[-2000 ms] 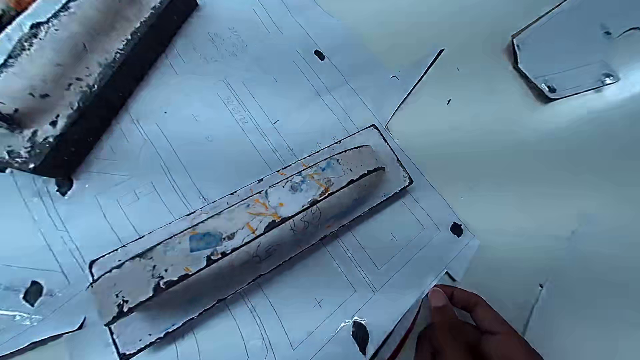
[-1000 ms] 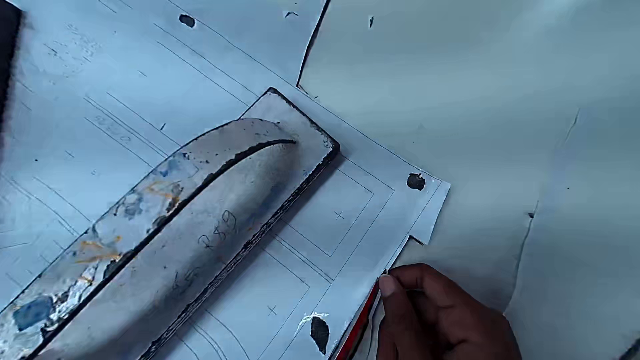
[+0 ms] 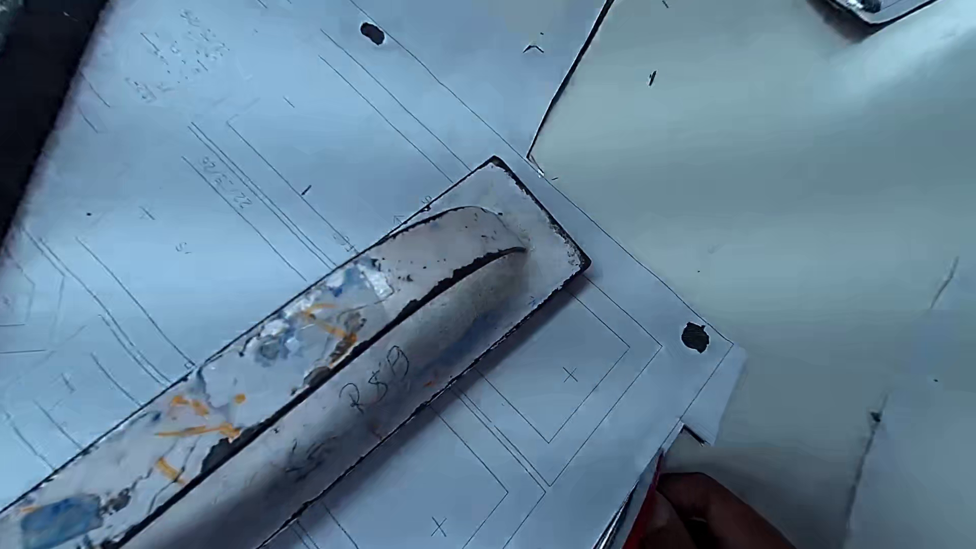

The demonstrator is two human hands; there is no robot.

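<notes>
Near the bottom right, my right hand [image 3: 701,511] pinches a slim red object [image 3: 646,507] at the edge of a large pattern sheet [image 3: 564,412]. A bright, narrow edge shows to its left; the lower end of the object is out of frame, so its kind is unclear. Across the sheet lies a long, worn block with a raised, rounded ridge [image 3: 396,343], stained blue and orange and bearing handwriting. Thin drawn outlines and small crosses mark the sheet, which has dark, ragged holes. My left hand is not in view.
A dark block edge [image 3: 46,99] stands at the upper left. Pale sheet material [image 3: 762,213] extends right of the pattern, with a crease or cut line at far right. Part of another dark-edged piece [image 3: 884,11] shows at the top right.
The view has moved closer and shifted. My right hand stays by the sheet's lower right edge; the red object shows more plainly than two seconds ago.
</notes>
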